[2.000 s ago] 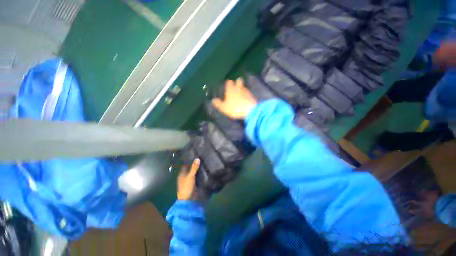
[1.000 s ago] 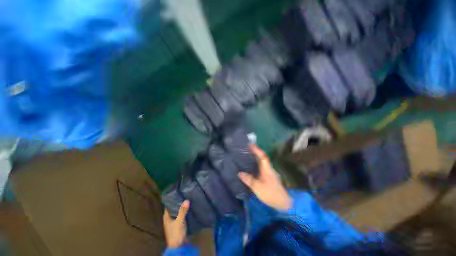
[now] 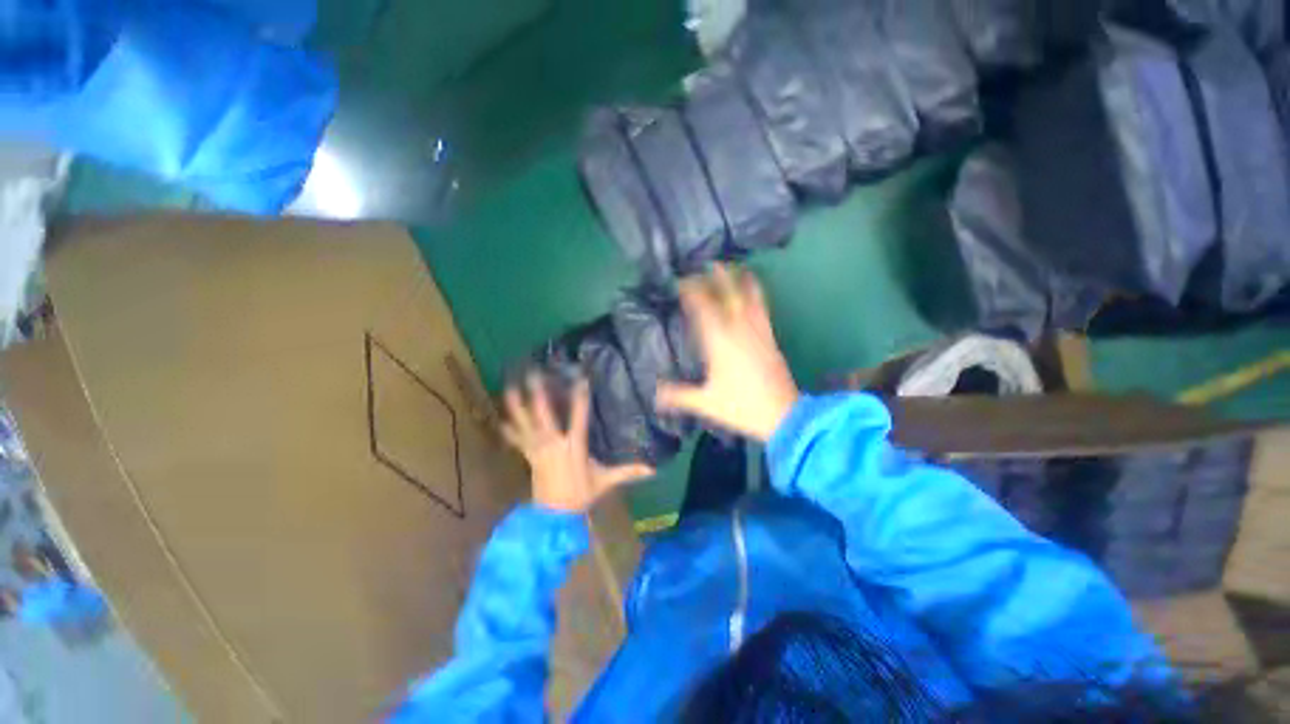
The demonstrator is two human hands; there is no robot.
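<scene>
A short row of dark, shiny wrapped packets (image 3: 630, 371) lies at the near edge of the green bench, between my hands. My left hand (image 3: 560, 450) is at its left end, fingers spread, thumb across the front. My right hand (image 3: 739, 357) is at its right end, fingers spread, thumb pointing left over the packets. Both hands are slightly blurred and touch or nearly touch the packets; neither closes around them. A longer row of dark packets (image 3: 814, 120) lies just beyond, its near end close to my right fingertips.
A large brown carton flap (image 3: 269, 467) with a printed diamond stands at left. More dark packets (image 3: 1160, 170) lie at upper right. A carton of packed dark rows (image 3: 1132, 516) and a white roll (image 3: 976, 365) are at right. Blue plastic (image 3: 184, 99) hangs upper left.
My hands have loosened from the packet row, fingers now spread, and sit higher in view with it. The view has shifted, showing more of the left carton and the right packed carton.
</scene>
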